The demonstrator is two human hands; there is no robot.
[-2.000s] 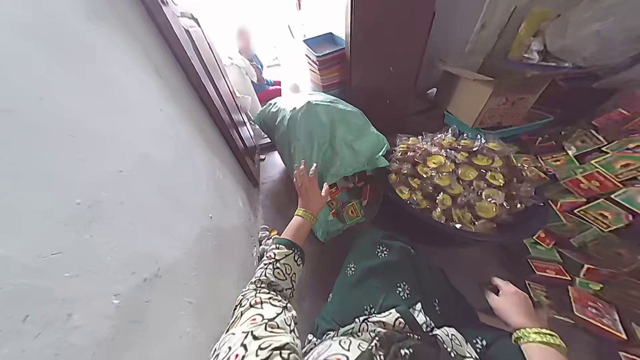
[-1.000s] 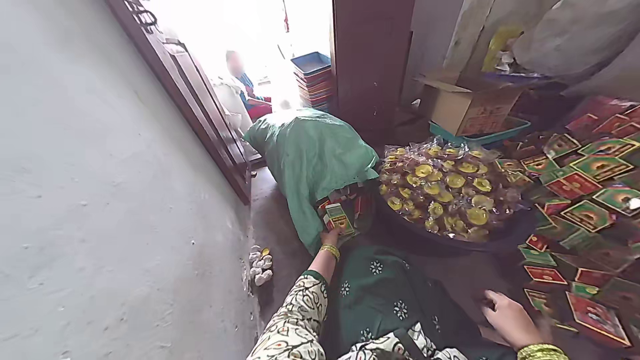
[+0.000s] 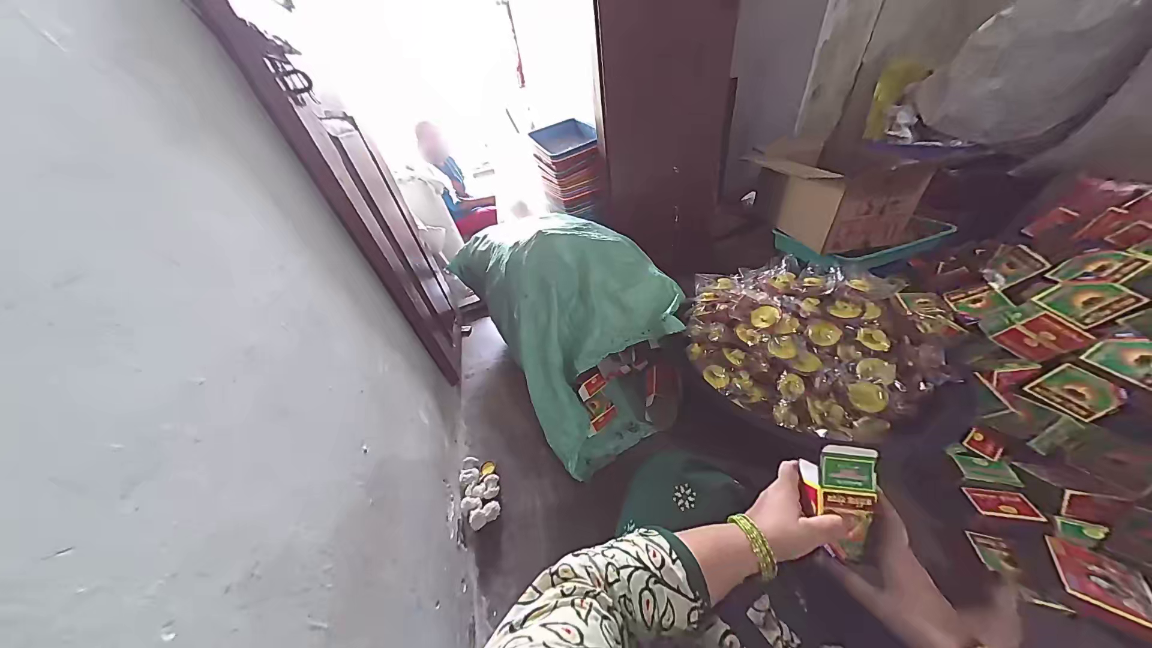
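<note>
My left hand (image 3: 796,515), with yellow-green bangles at the wrist, grips a small red and green printed carton (image 3: 846,499) whose top flaps stand up. My right hand (image 3: 904,576) is blurred at the carton's right side; whether its fingers grip the carton is unclear. Beyond them a wide dark basin (image 3: 765,430) holds a heap of clear-wrapped pieces with yellow round parts (image 3: 823,333). To its left lies a green plastic sack (image 3: 576,288), its mouth facing me with more small cartons (image 3: 597,405) inside.
Flat printed cartons (image 3: 1075,391) lie spread at the right. A cardboard box (image 3: 837,202) rests on a teal tray (image 3: 909,243). Small whitish lumps (image 3: 480,495) lie by the wall (image 3: 225,360). Past the doorway are stacked trays (image 3: 567,166) and a seated person (image 3: 459,193).
My left hand has moved right, away from the sack's mouth, where it was one second ago, and now holds a carton before the basin. My right hand has come over beside it.
</note>
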